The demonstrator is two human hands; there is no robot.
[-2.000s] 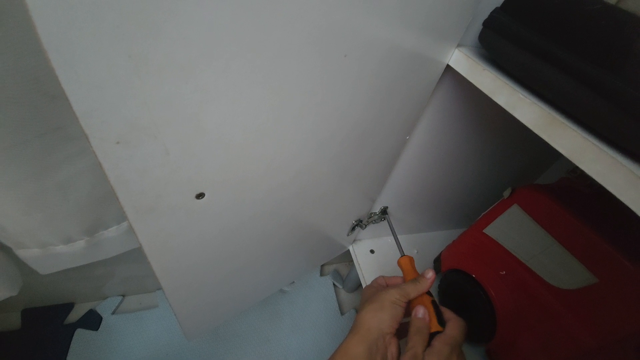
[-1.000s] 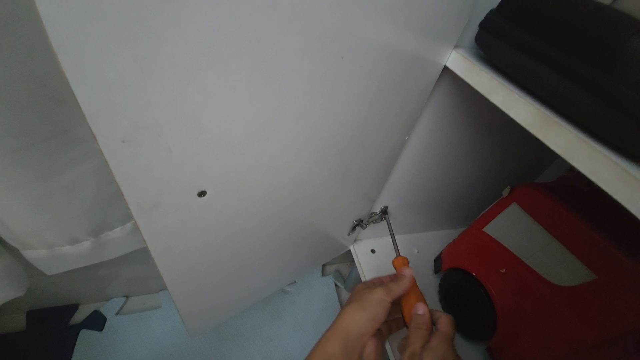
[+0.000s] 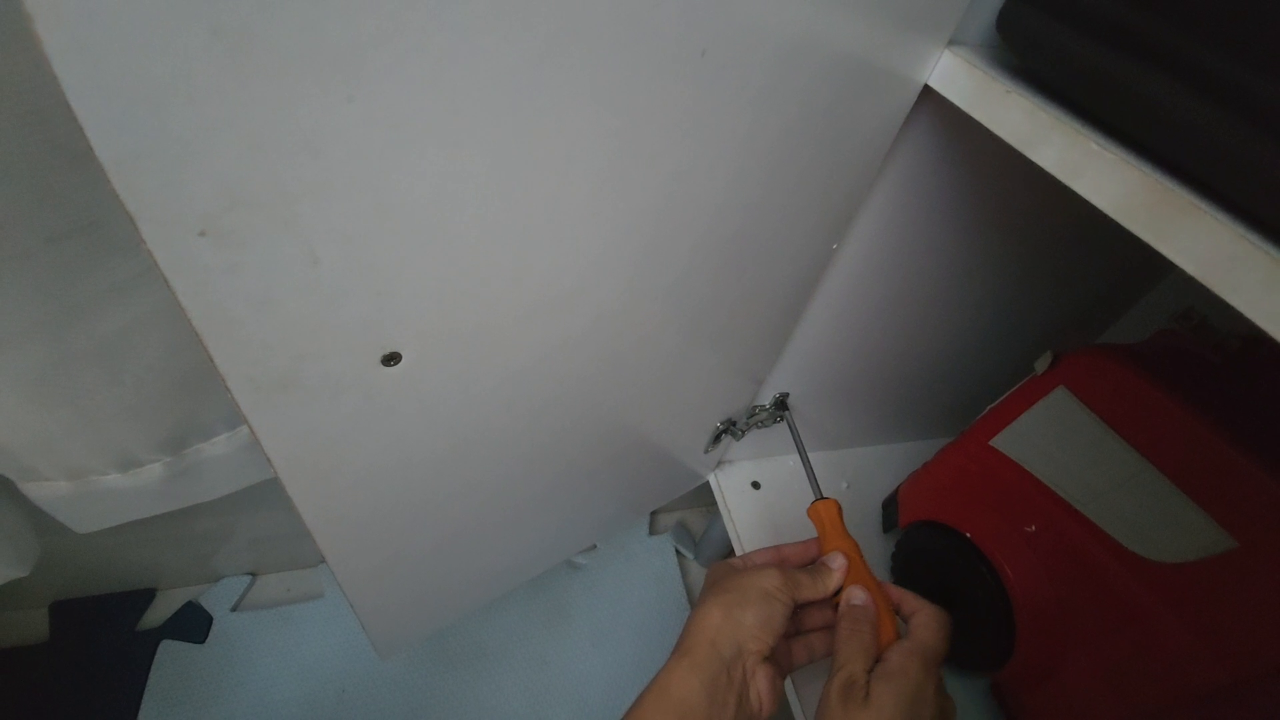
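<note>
An orange-handled screwdriver slants up and left, its metal shaft reaching the cabinet side end of a metal concealed hinge. My left hand grips the handle from the left with thumb and fingers. On the lower end of the handle are the fingers of my right hand, which is partly cut off by the bottom edge. The hinge joins a large white cabinet door to the inner side panel. The screwdriver's tip is too small to make out against the hinge.
A red object with a grey panel and black round part stands inside the cabinet at right. Above it runs a white shelf bearing a dark item. Light blue foam mats lie below the door. White fabric hangs at left.
The fingers of both hands have shifted on the screwdriver handle. The shaft still reaches the same end of the hinge, and the door stands as before.
</note>
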